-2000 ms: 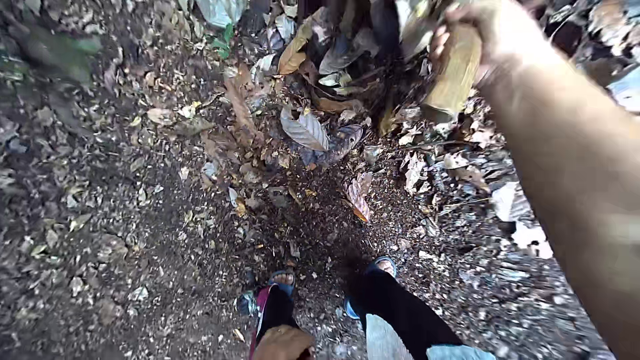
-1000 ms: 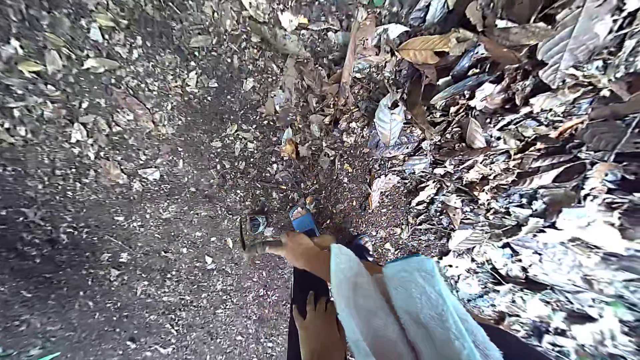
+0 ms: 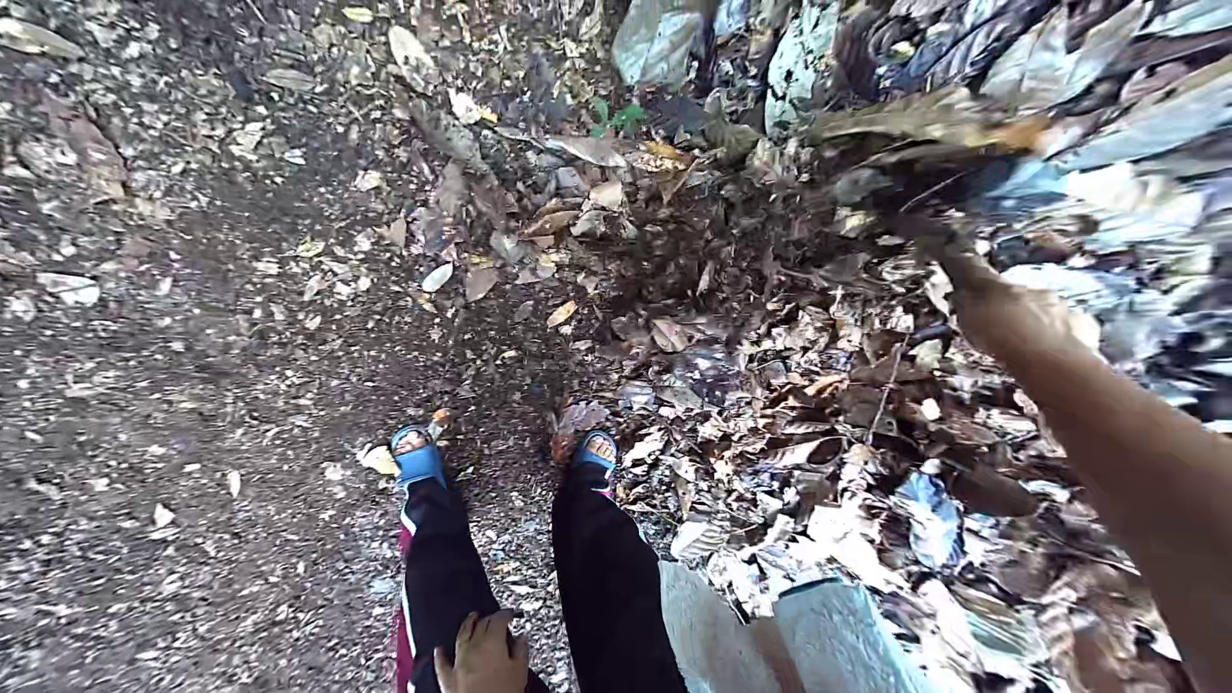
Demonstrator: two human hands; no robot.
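Note:
My right hand point(image 3: 1025, 322) reaches out over the leaf litter at the right, its fingers closed around a blurred dark object point(image 3: 938, 241). That object's far end is too blurred to make out among the large dry leaves point(image 3: 905, 120). My left hand point(image 3: 486, 654) rests on my dark trouser leg point(image 3: 448, 568) at the bottom, fingers slightly apart, with nothing seen in it. A pale cloth point(image 3: 842, 640) hangs beside my other leg.
Both feet, in blue sandals point(image 3: 419, 462), stand on brown soil strewn with small leaf pieces. Dry leaves point(image 3: 818, 443) lie thick to the right. A small green plant point(image 3: 619, 117) grows near the top.
The right hand, at the top with a wooden piece two seconds ago and near my feet one second ago, is now out at the right. The view has shifted.

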